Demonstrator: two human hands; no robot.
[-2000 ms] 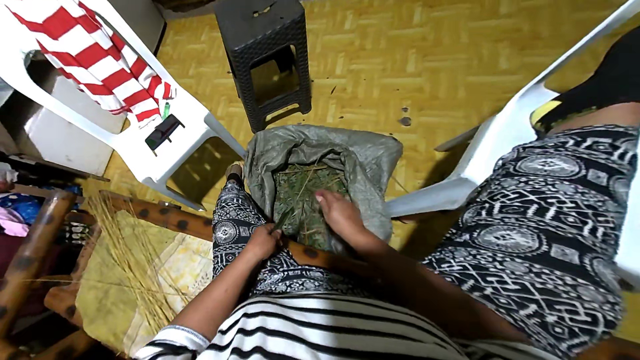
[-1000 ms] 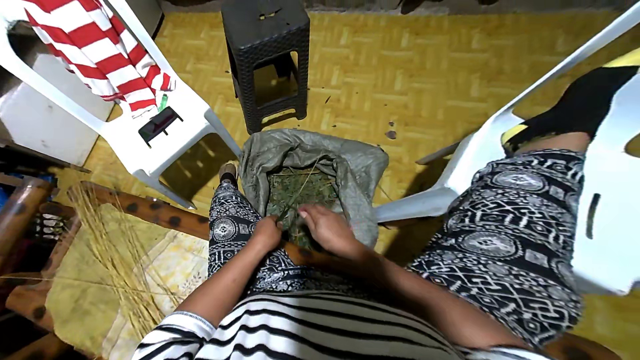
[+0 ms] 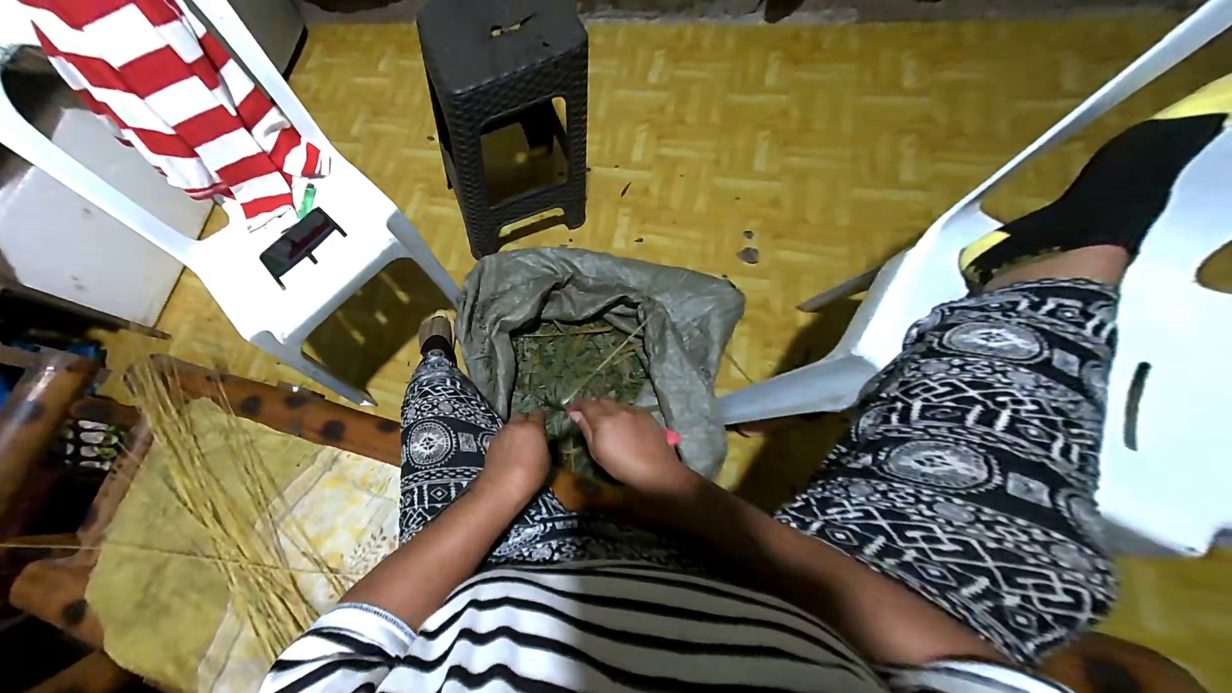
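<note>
A grey woven plastic sack stands rolled open between my legs, with green and straw-coloured plant stalks inside. Over its near side my left hand and my right hand are close together. A thin pale stalk rises from between the fingertips of my right hand, pinched there. My left hand has its fingers curled beside a small green tuft; what it holds is hidden. Something pink shows at the outer edge of my right hand.
Long dry straw stalks lie on a cloth-covered wooden seat at left. A white plastic chair holds a phone and striped cloth. A black stool stands ahead; my leg rests on another white chair.
My right hand has moved left, from over the plant material in the sack to beside my left hand. A pale stalk now shows at its fingertips.
</note>
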